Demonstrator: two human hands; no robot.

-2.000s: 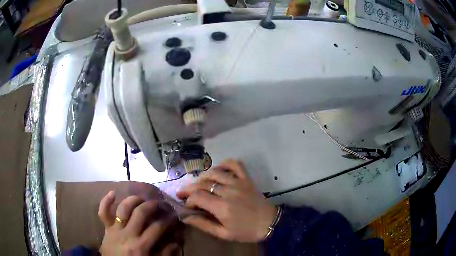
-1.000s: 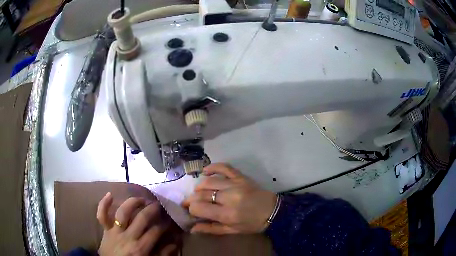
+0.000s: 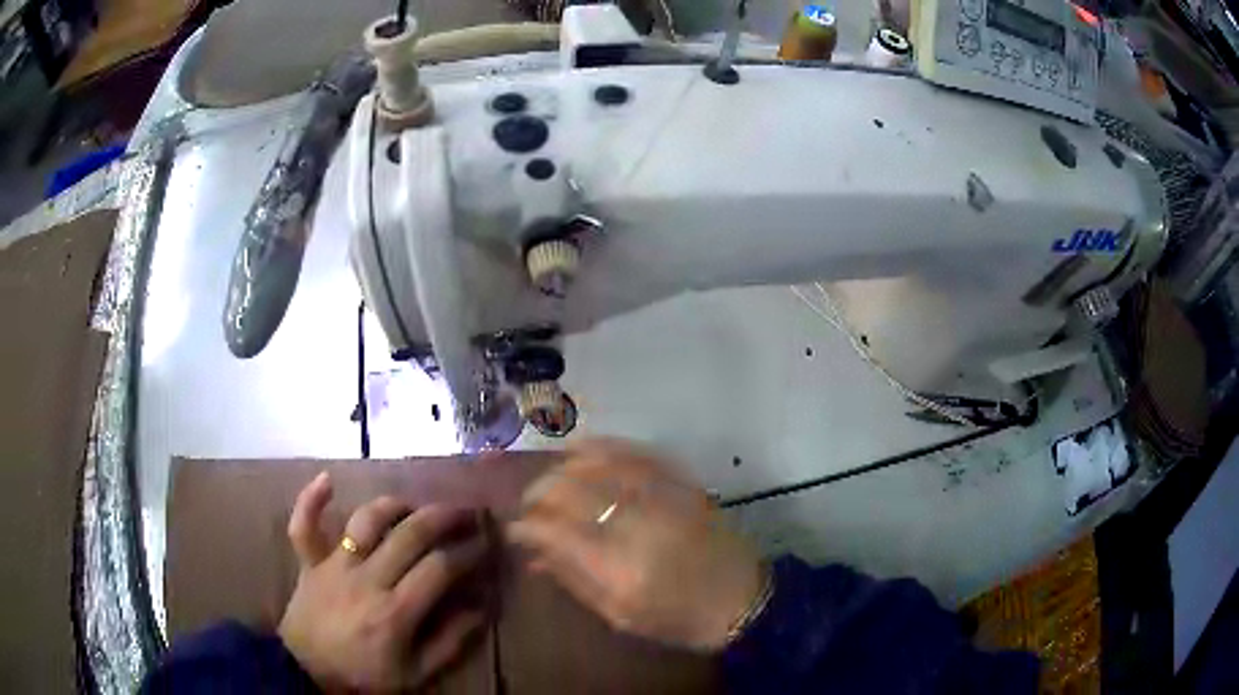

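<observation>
The brown garment panel (image 3: 224, 543) lies flat on the table, its straight back edge just in front of the needle area. A dark line, perhaps a fold or piece edge, runs towards me between my hands. My left hand (image 3: 387, 584) rests on the panel with its fingers bent and spread. My right hand (image 3: 639, 543) is blurred at the panel's right part; whether its fingertips pinch the cloth cannot be told. The presser foot area (image 3: 492, 424) is lit under the head of the white lockstitch machine (image 3: 815, 190).
A grey plastic-wrapped lamp shape (image 3: 272, 258) hangs left of the head. More brown cloth (image 3: 48, 448) lies at the left beyond the silvery table edge (image 3: 116, 407). A recess with white pieces (image 3: 1091, 466) is at right, orange sacking (image 3: 1046, 625) low right.
The panel's folded-over corner now lies flat, making a straight back edge. My right hand has moved slightly and blurs. The view has shifted, so the machine appears a little higher.
</observation>
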